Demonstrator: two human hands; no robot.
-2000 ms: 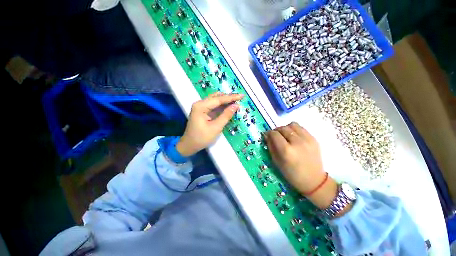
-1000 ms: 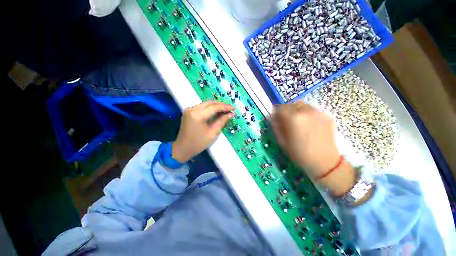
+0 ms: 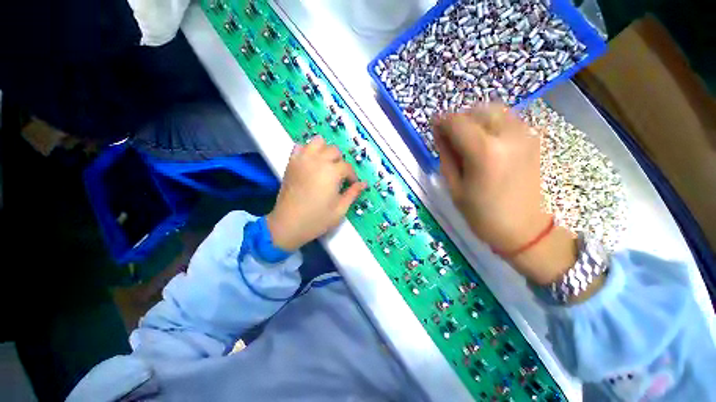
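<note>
A long green PCB panel (image 3: 396,263) dotted with small parts runs diagonally across the bench. My left hand (image 3: 315,192), with a blue wrist strap, is over the panel's near edge, fingers curled; whether it holds a part cannot be told. My right hand (image 3: 491,173), with a red cord and metal watch, is raised at the near corner of the blue bin (image 3: 408,122), slightly blurred, its fingertips hidden. Silvery cylinders (image 3: 479,55) fill the bin. A heap of tiny cream-white parts (image 3: 581,177) lies beside it, partly behind my right hand.
Pale rails run along both sides of the panel. Brown cardboard (image 3: 652,102) stands beyond the bench at the right. A blue crate (image 3: 129,212) is below at the left. Another person's white sleeve or glove (image 3: 161,20) shows at the top left.
My right hand has moved from the panel's far edge up to the bin and cream heap. My left hand has shifted slightly left and its fingers are more curled.
</note>
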